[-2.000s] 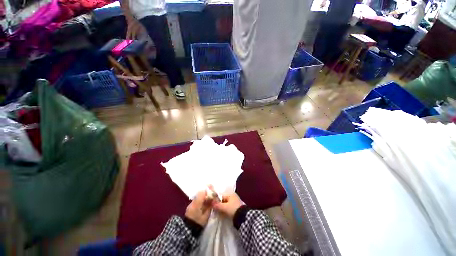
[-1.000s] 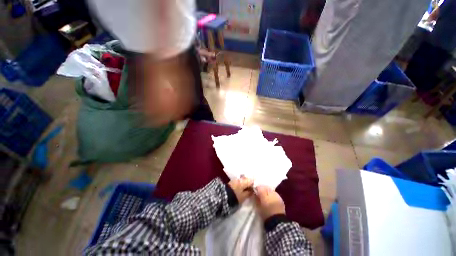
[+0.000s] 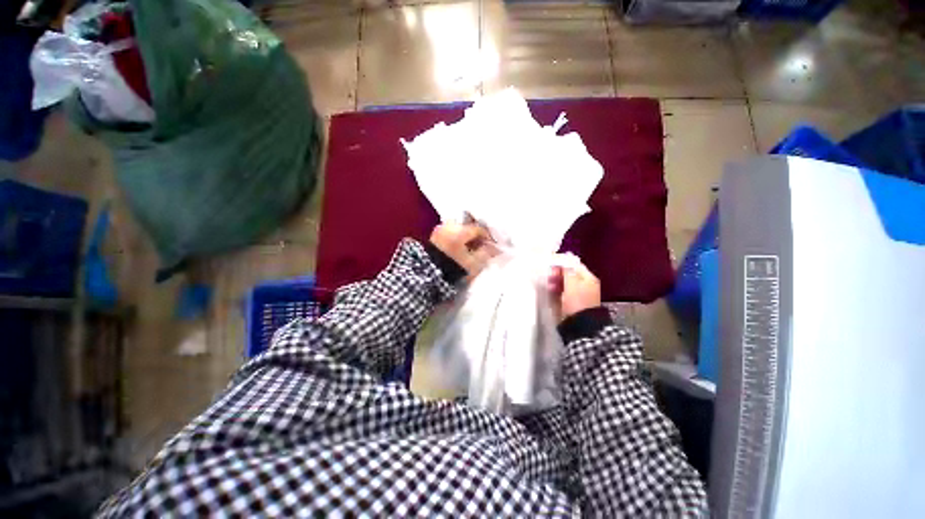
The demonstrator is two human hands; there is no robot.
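A white fabric bundle (image 3: 512, 172) lies spread on a dark red cloth (image 3: 355, 193) in front of me. Its near part narrows between my hands and fans out toward my lap as paler, folded white fabric (image 3: 507, 340). My left hand (image 3: 464, 246) grips the bundle's narrowed part from the left. My right hand (image 3: 576, 285) grips it from the right, with the fingers partly hidden by the fabric. The bundle's top edge is ragged, with a small loose strip at its upper right.
A white table (image 3: 862, 355) with a ruler-marked edge stands at the right. A large green sack (image 3: 218, 132) stands on the tiled floor at the upper left. A blue crate (image 3: 279, 312) is beside the red cloth at the left. More blue crates (image 3: 898, 142) are at the upper right.
The view has tilted down toward my lap. The person who passed at the upper left is out of view. My hands have moved slightly apart but remain on the narrowed part of the bundle.
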